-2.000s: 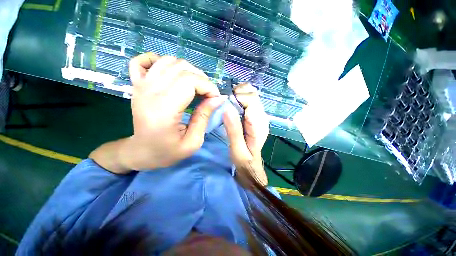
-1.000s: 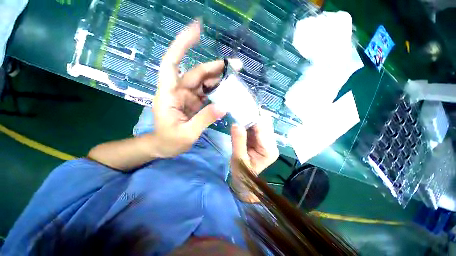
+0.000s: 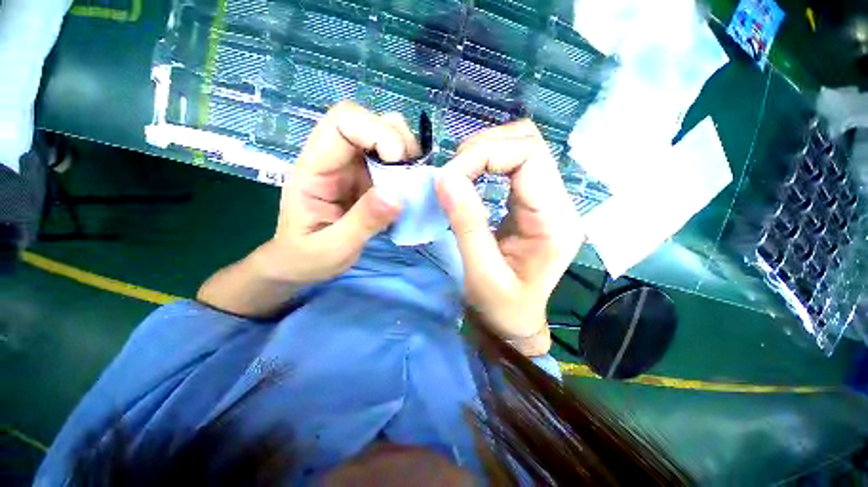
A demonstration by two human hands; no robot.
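A small device housing (image 3: 416, 202) with a pale white-blue face and a dark upper edge is held between both hands. My left hand (image 3: 340, 185) grips its left side, thumb on the face and bent fingers behind the dark edge. My right hand (image 3: 509, 204) pinches its right side with thumb and forefinger. A thin black piece stands up at the housing's top edge. A clear blister tray (image 3: 214, 147) with rows of rectangular pockets lies on the bench beyond the hands, which cover part of its near side.
White sheets (image 3: 666, 204) and a crumpled white heap (image 3: 633, 95) lie right of the tray. A blue printed packet (image 3: 756, 27) is at the upper right. A second blister tray (image 3: 809, 228) is at the far right. A round black stool (image 3: 628, 330) stands below the bench edge.
A second ago the housing was tilted with its white face showing and my left fingers spread. Now both hands hold its upper part, my left fingers are curled in, and my right hand is higher.
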